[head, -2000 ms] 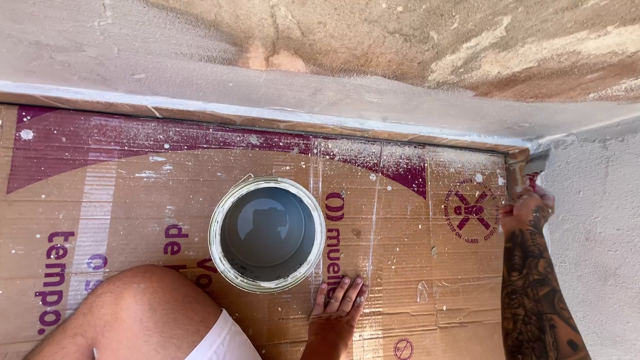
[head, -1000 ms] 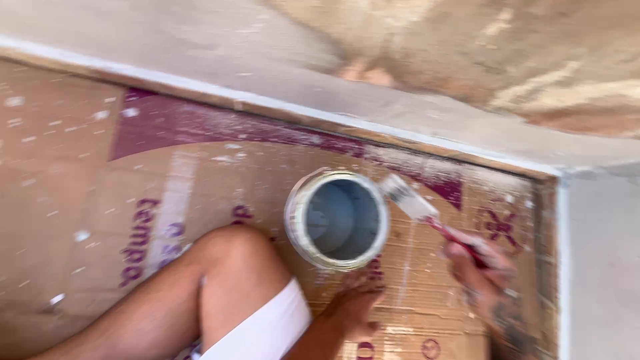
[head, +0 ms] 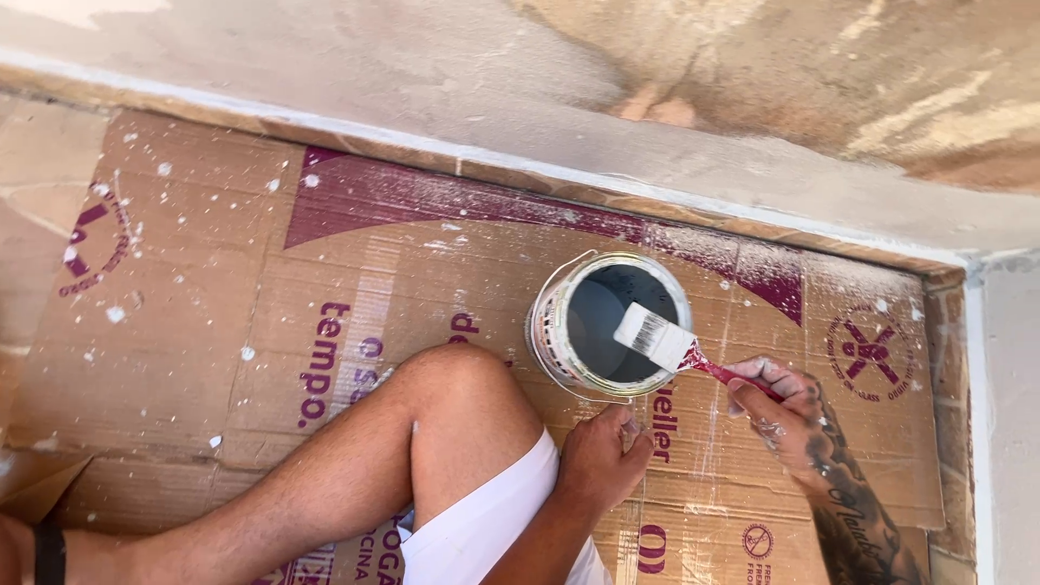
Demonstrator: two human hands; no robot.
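My right hand (head: 776, 406) grips the red handle of a flat paintbrush (head: 656, 337), whose pale, paint-covered head is over the open mouth of a metal paint can (head: 552, 333). Grey paint (head: 597, 313) lies inside the can, and its wire handle hangs down around the side. My left hand (head: 605, 455) is just below the can, fingers curled near the end of the wire handle; whether it touches the wire I cannot tell. White paint marks the fingers of my right hand.
Paint-spattered cardboard (head: 187, 325) covers the floor under the can. A tiled skirting (head: 561, 187) with a white-painted upper edge runs along the wall (head: 455, 89) and turns at the right corner. My bent knee (head: 463, 382) is left of my left hand.
My right hand, at the right corner two seconds ago, has come back to the can with the brush. My left hand has gone from lying spread on the cardboard to curled fingers. The view has shifted and tilted.
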